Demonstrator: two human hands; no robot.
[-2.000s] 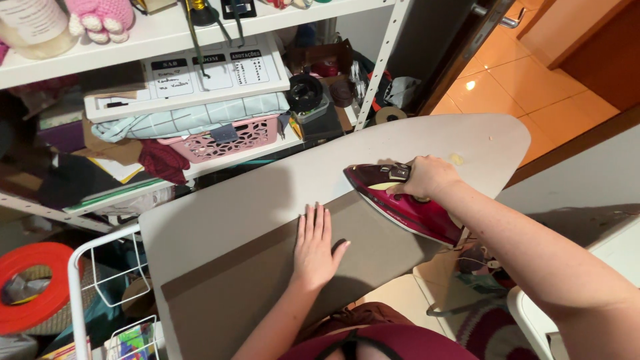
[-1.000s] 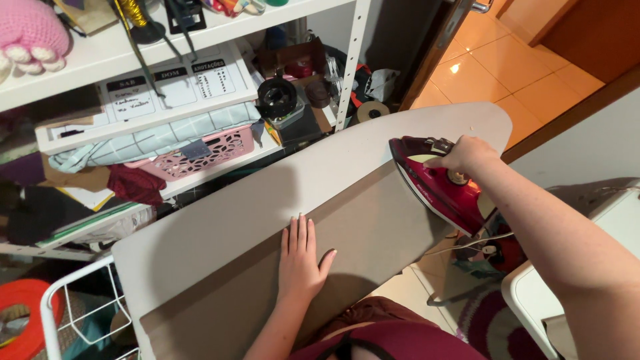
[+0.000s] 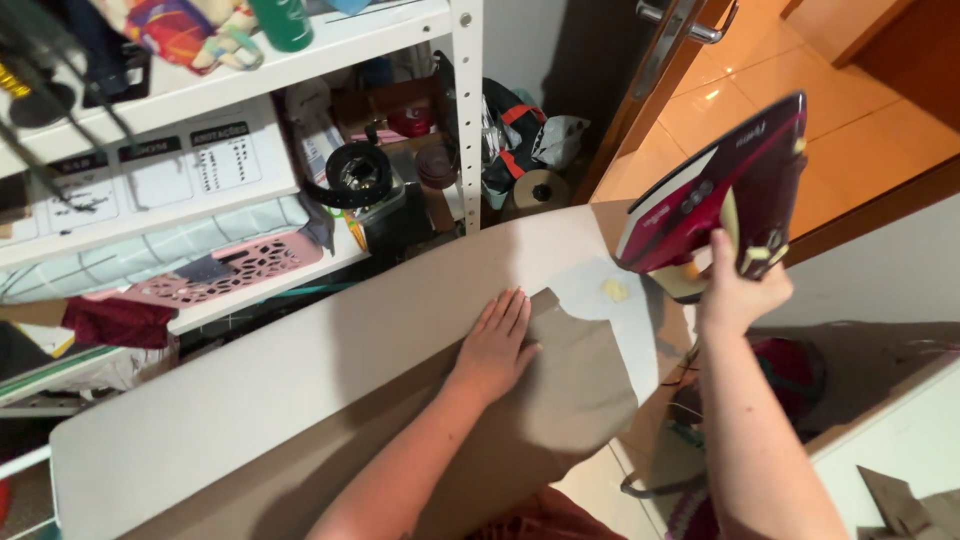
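Note:
My right hand grips the handle of a dark red clothes iron, held up off the board near its narrow end, tilted with its soleplate edge turned up and left. Grey-brown fabric lies along the near side of the pale ironing board, its right end cut in a curved, notched outline. My left hand rests flat with its palm down on the fabric's upper edge, fingertips reaching toward the board's bare surface. A yellowish stain marks the board cover right of the fabric.
Behind the board stands a white metal shelf with a pink plastic basket, folded checked cloth and a green container. A door handle is at the upper right. A white surface holds fabric pieces at the lower right.
The iron has been raised off the fabric and tilted by my right hand. My left hand has moved right along the fabric, whose cut right end now shows. The view has shifted right.

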